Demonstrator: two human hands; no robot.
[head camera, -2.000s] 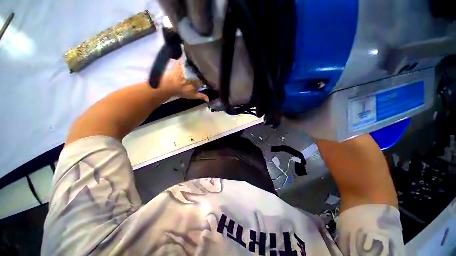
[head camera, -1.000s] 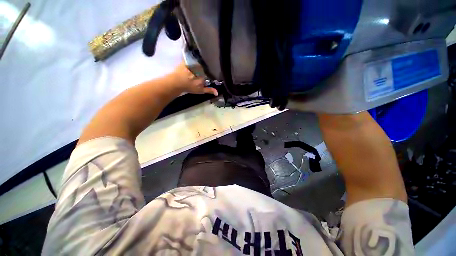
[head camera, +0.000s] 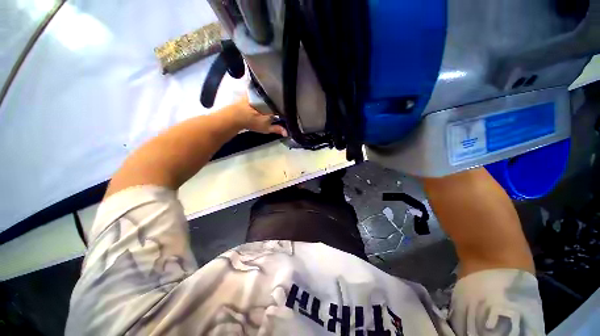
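Observation:
The blue and silver cloth cutting machine (head camera: 411, 72) fills the upper right, with black cable looped on it. My left hand (head camera: 262, 119) lies on the lay's edge beside the machine's left side, partly hidden by it; its fingers point right and I cannot tell if it grips anything. My right forearm goes up under the machine's labelled end; my right hand is hidden behind the machine. The fabric lay (head camera: 240, 142) shows as a dark band under the white top paper (head camera: 79, 125), along the cream table's edge (head camera: 263, 172).
A mottled yellow-brown wrapped weight (head camera: 189, 48) lies on the paper left of the machine. A long thin brown strip (head camera: 29, 51) lies at the far upper left. A blue bin (head camera: 539, 172) stands on the floor at right. Black and white scraps (head camera: 411, 213) litter the floor.
The weight first sits farther left and now lies nearer the machine in view. The blue bin shows more than two seconds ago. My left hand stays beside the machine.

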